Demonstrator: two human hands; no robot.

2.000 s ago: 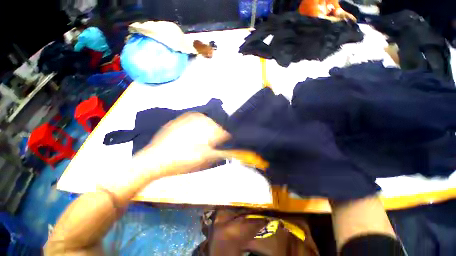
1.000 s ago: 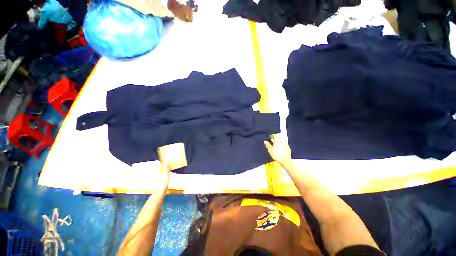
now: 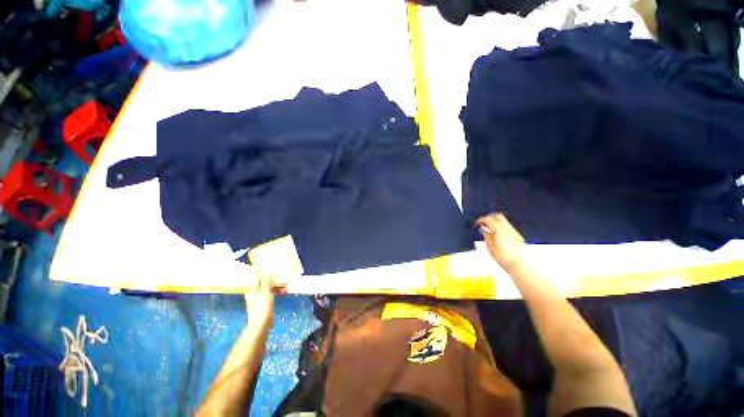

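A navy garment [image 3: 326, 179] lies spread on the white table, with a narrow tab sticking out at its left end. My left hand [image 3: 263, 287] holds a stiff cream card [image 3: 277, 259] at the garment's near edge, left of its middle. My right hand [image 3: 499, 236] is at the garment's near right corner, with its fingertips pinched there. Something tiny and pale shows at those fingertips, too small to make out.
A pile of navy cloth [image 3: 595, 147] covers the table's right side. A light blue bag [image 3: 189, 28] sits at the far left. Yellow tape [image 3: 421, 81] crosses the white table. Red stools [image 3: 37, 195] and white cord [image 3: 77, 358] are on the blue floor at left.
The garment was partly covered by navy cloth, then lay wrinkled; its right part is now smoother and reaches further right. My right hand has moved right. The card stays in my left hand, now tilted.
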